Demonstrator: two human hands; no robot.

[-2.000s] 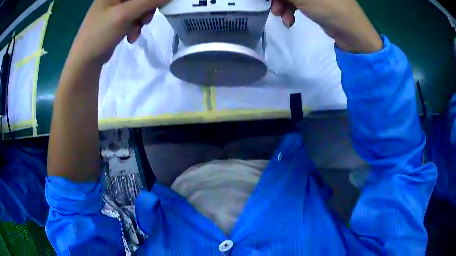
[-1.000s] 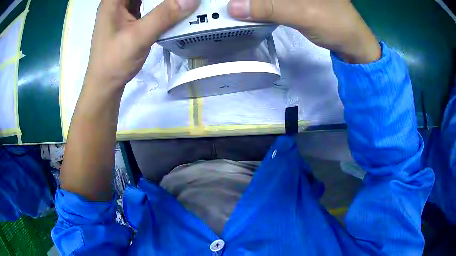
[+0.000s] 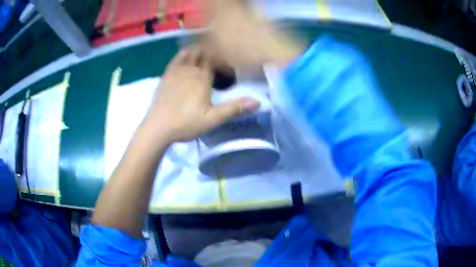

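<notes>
A white mini projector [image 3: 261, 99] is over the white mat [image 3: 172, 185] in front of me, partly hidden by my hands. Its round stand base [image 3: 240, 156] faces me, and a dark round spot, perhaps the lens, shows between my hands. My left hand [image 3: 195, 99] holds the projector, its thumb across the near edge of the housing and its fingers on the left side. My right hand [image 3: 240, 36] is strongly blurred above the projector's far side; its fingers and any contact cannot be made out.
Another taped white mat [image 3: 44, 143] with a dark stick-like tool [image 3: 21, 138] lies at left. A red padded carrier [image 3: 156, 15] and a pale carrier [image 3: 339, 11] are beyond the green bench [image 3: 86, 151]. Blue sleeves of people show at both sides. A black tape tab [image 3: 296, 194] marks the near edge.
The view now reaches farther across the bench. My right hand has left the housing's near edge and swung to the far side, blurred. My left hand still holds the projector.
</notes>
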